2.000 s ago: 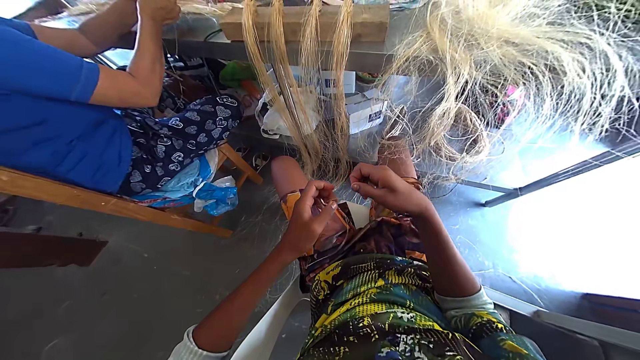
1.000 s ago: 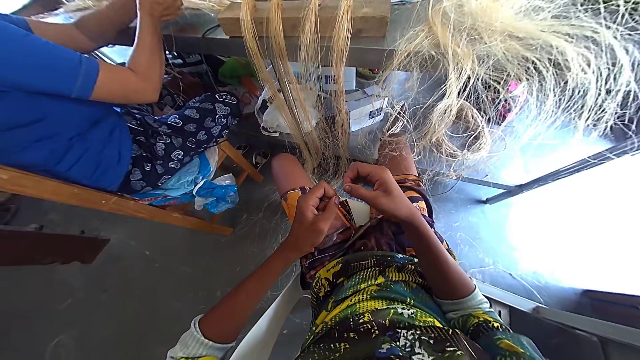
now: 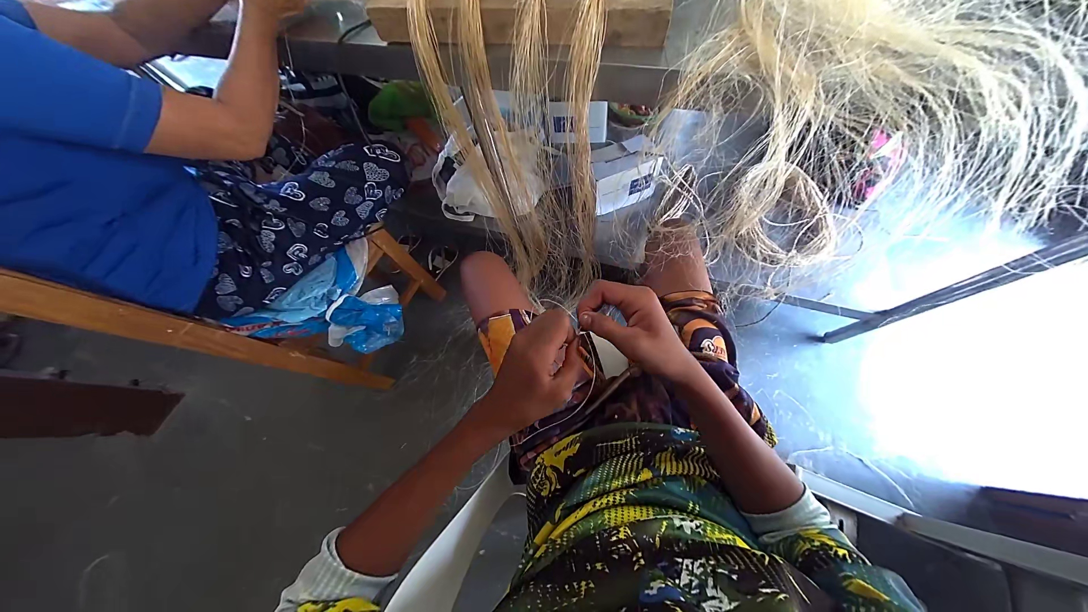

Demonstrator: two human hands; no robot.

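Above my lap, my left hand (image 3: pixel 540 361) pinches a thin pale fibre strand that loops down below it. Close on its right, my right hand (image 3: pixel 637 327) has thumb and index fingertip together on the same fine strand, near the left fingertips. Several long bundles of straw-coloured fibre (image 3: pixel 586 102) hang from the table edge in front of my knees. A large loose mass of pale fibre (image 3: pixel 816 59) spreads over the table's right side, and a coiled tangle of it (image 3: pixel 786 217) hangs lower.
A wooden block (image 3: pixel 637 21) lies on the table (image 3: pixel 633 78) across the bundles. White boxes (image 3: pixel 625 180) and a white plastic bag (image 3: pixel 493 183) sit beneath. At left, a person in a blue shirt (image 3: pixel 93 212) sits on a wooden bench (image 3: pixel 195 333) with blue plastic bags (image 3: pixel 370 321). A metal bar (image 3: pixel 952 293) crosses at right.
My hands have come together at the fingertips; they were a little apart in the earlier frames. The hanging bundles and the person at left look much the same.
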